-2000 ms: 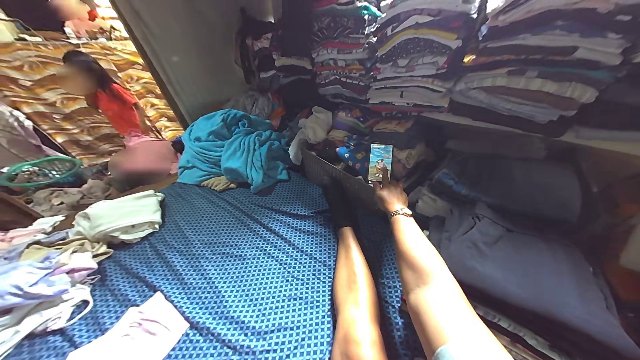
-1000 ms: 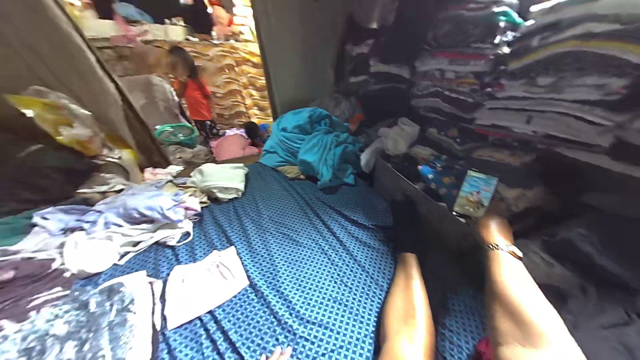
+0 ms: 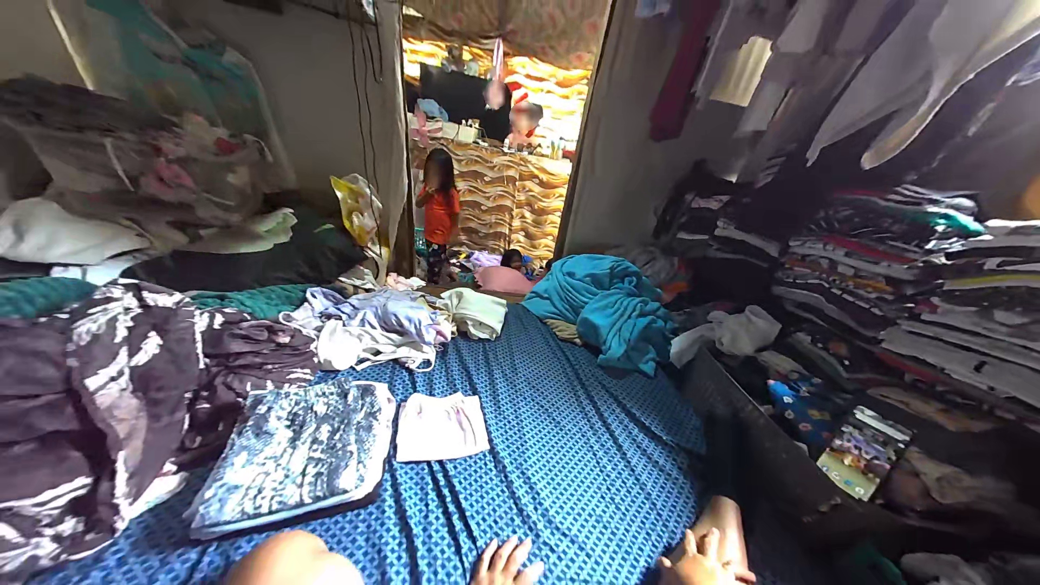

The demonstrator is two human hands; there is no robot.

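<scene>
My left hand point(image 3: 507, 562) rests palm down on the blue patterned sheet point(image 3: 552, 422) at the bottom edge, fingers apart, holding nothing. To its right, my right hand point(image 3: 705, 561) lies on my lower leg, fingers spread. A smartphone point(image 3: 866, 452) with a lit screen leans among clothes, beyond the dark edge of a box at the right. Ahead of my left hand lies a folded white garment point(image 3: 441, 427), beside a larger folded black-and-white patterned cloth point(image 3: 299, 452). My bent knee shows at the bottom left.
A teal blanket point(image 3: 605, 305) is bunched at the bed's far end. Loose clothes point(image 3: 374, 321) and a dark patterned cloth point(image 3: 122, 406) cover the left side. Stacks of folded clothes point(image 3: 845, 260) rise at the right. A person in a red top point(image 3: 439, 215) stands in the doorway beyond.
My right hand has left the phone and come back to my leg. My left hand now shows more fully on the sheet. The view has swung left.
</scene>
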